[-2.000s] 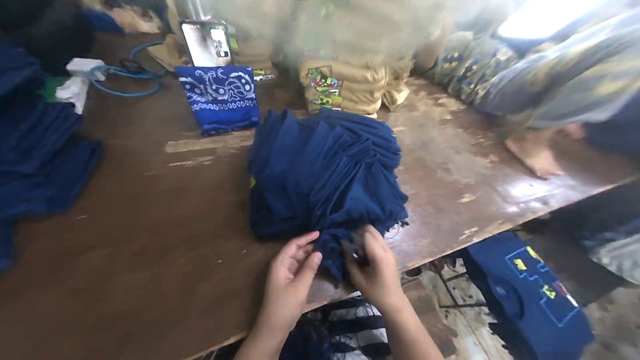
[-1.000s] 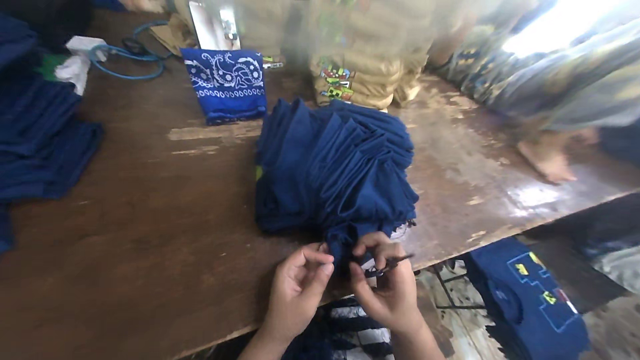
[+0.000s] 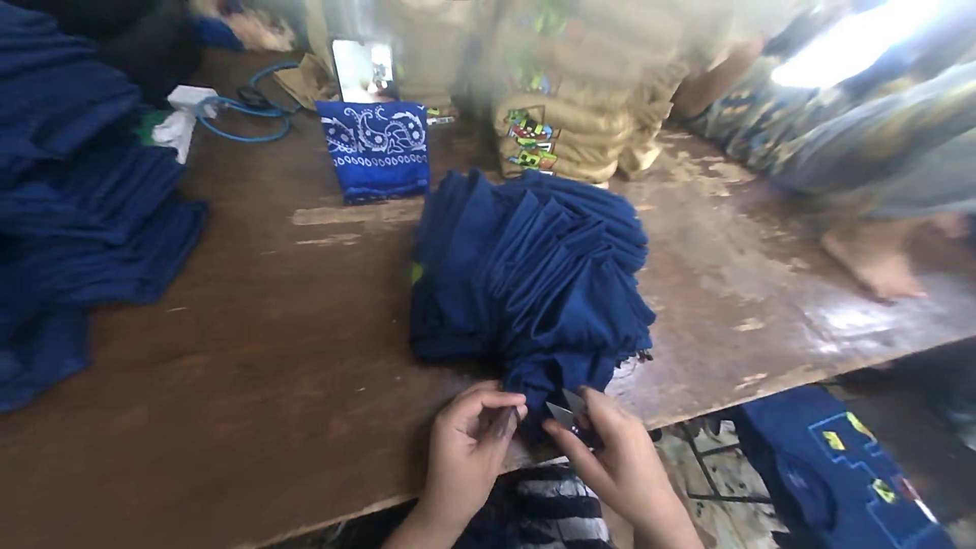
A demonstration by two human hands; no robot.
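A stack of navy blue folded garments lies on the brown wooden table, its near end bunched at the table's front edge. My left hand pinches a bit of the dark fabric between thumb and forefinger at that near end. In my right hand is a small pair of thread snips, the blades apart and pointing up and left, close to the cloth. Whether the blades touch a thread is not visible.
Navy garments are piled at left. Behind stand a blue bandana, a phone, a blue cable and stacked tan garments. A person's bare foot rests at right. Another navy garment hangs below the table edge.
The snips in my right hand have turned, from lying sideways toward the right a second ago to pointing up and left at the cloth. My left hand stays at the stack's near end.
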